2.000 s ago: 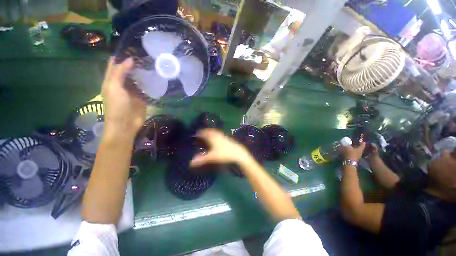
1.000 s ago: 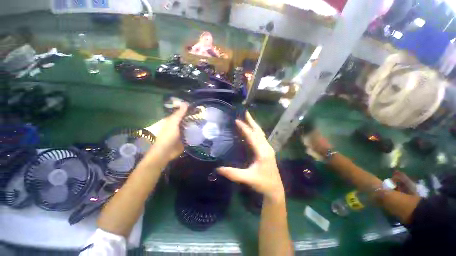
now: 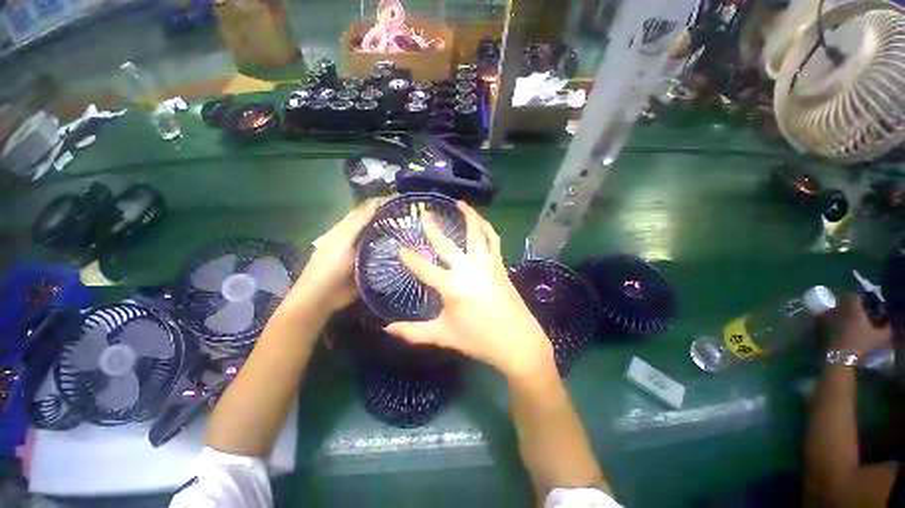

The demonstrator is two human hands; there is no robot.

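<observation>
A small black fan head with its front grille (image 3: 392, 273) over the blades is held upright in front of me, at the middle. My left hand (image 3: 342, 263) grips its left rim. My right hand (image 3: 471, 288) is spread over the grille's front and right rim. A black base (image 3: 447, 171) shows just behind the fan. Dark grilles lie below it (image 3: 407, 392) and to the right (image 3: 546, 293), with another beside them (image 3: 630, 295). Whether the held grille is fully seated cannot be seen.
Open-faced fans with pale blades (image 3: 119, 359) stand at left, partly on a white pad (image 3: 89, 466). Far side: motor-like parts (image 3: 377, 104) and a cardboard box (image 3: 397, 60). A grey upright (image 3: 595, 129), bottle (image 3: 759, 332), small white packet (image 3: 655, 382) and another person's arm (image 3: 839, 397) are at right.
The open-faced fan came down from upper left to the middle between both hands. A grille now covers its blades, with my right hand on it. The other person's arm drew back right.
</observation>
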